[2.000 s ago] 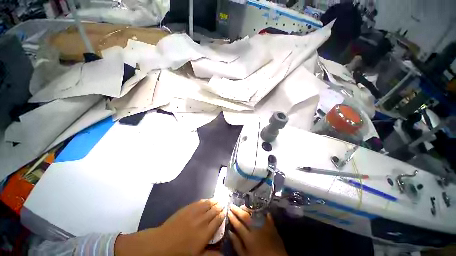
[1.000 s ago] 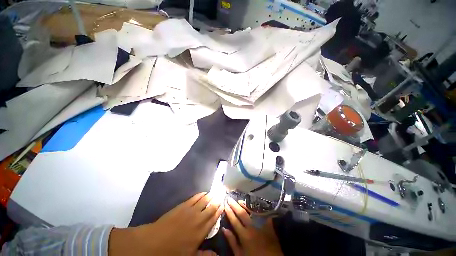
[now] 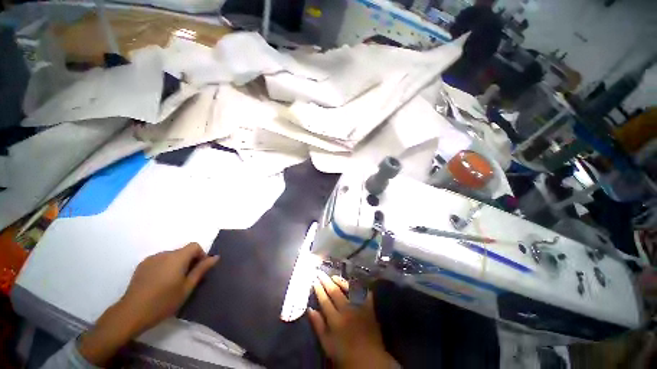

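The dark garment panel [image 3: 248,288] lies on the white table, under the machine's needle area. A narrow white strip with a rounded end [image 3: 297,292] lies on it, left of the needle, its upper part in lamp glare. My right hand [image 3: 347,321] lies flat on the cloth, right of the strip, fingers slightly apart and fingertips close to the presser foot area. My left hand [image 3: 162,285] is at the panel's left edge, fingers curled and thumb and forefinger touching the edge; whether they pinch it is hidden. The white sewing machine head [image 3: 447,245] stands at the right.
Large off-white paper patterns [image 3: 281,97] are heaped behind the machine. A blue sheet [image 3: 108,189] lies at the left. An orange-brown round object [image 3: 470,169] sits behind the head. A pencil-like pen [image 3: 450,234] and a blue pen [image 3: 497,256] lie on the machine head.
My left hand has left the white strip and moved left to the panel's edge, uncovering the strip, which now lies more tilted. My right hand stays near the needle.
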